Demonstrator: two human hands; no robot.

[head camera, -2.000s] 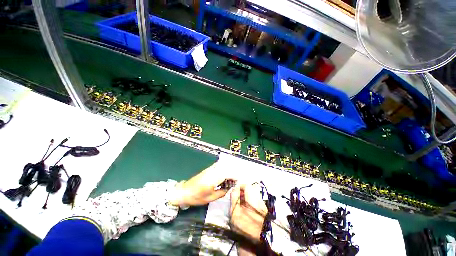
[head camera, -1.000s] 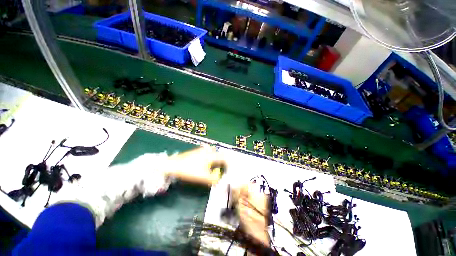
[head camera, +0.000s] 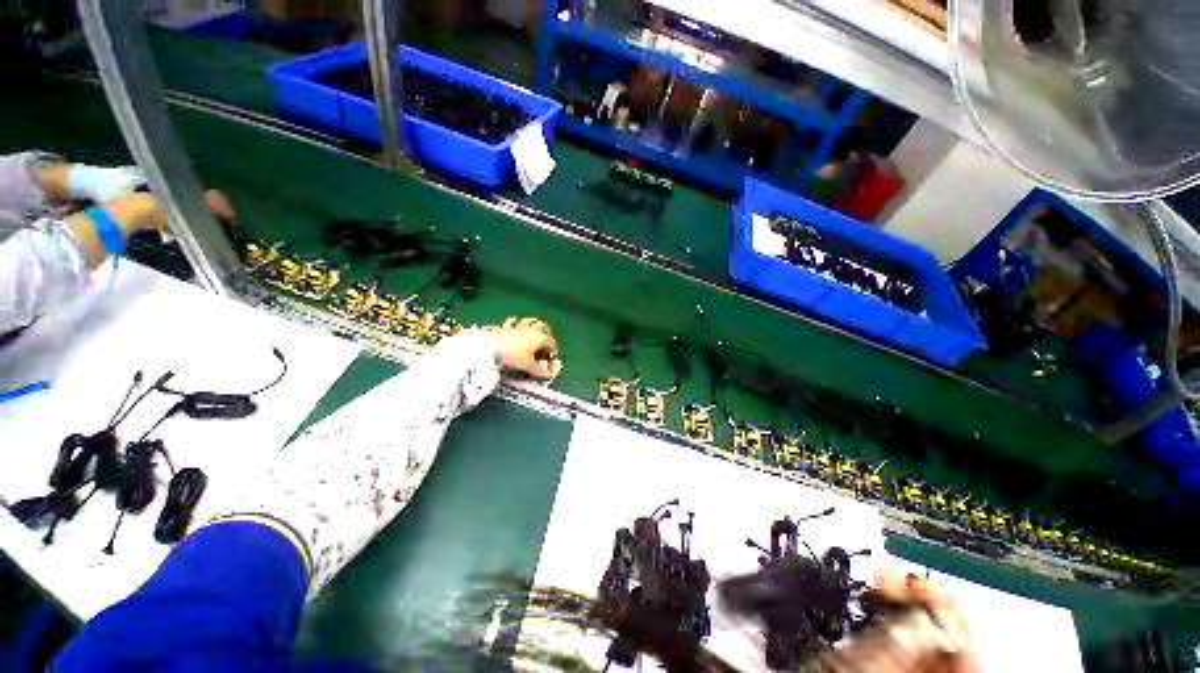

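Note:
My left hand [head camera: 526,347], in a white patterned sleeve cover, is at the belt edge over the row of small yellow and black circuit boards [head camera: 698,421]. Its fingers are curled; a small yellow part shows beside them, but I cannot tell if they grip a board. My right hand [head camera: 928,628] is blurred at the lower right, at the near side of the black cable heap [head camera: 803,592]. I cannot tell if it holds a cable. More bundled black cables [head camera: 651,579] lie to its left on the white sheet [head camera: 586,487].
Another person's arms, one with a blue wristband [head camera: 105,232], reach in at the left. Cable bundles [head camera: 136,473] lie on the left white sheet. A metal post [head camera: 158,145] stands at the belt edge. Blue bins [head camera: 842,313] sit beyond the green belt [head camera: 566,289].
My left hand has moved forward to the board row. My right hand has moved right and nearer to me. Another person's arms have come in at the left.

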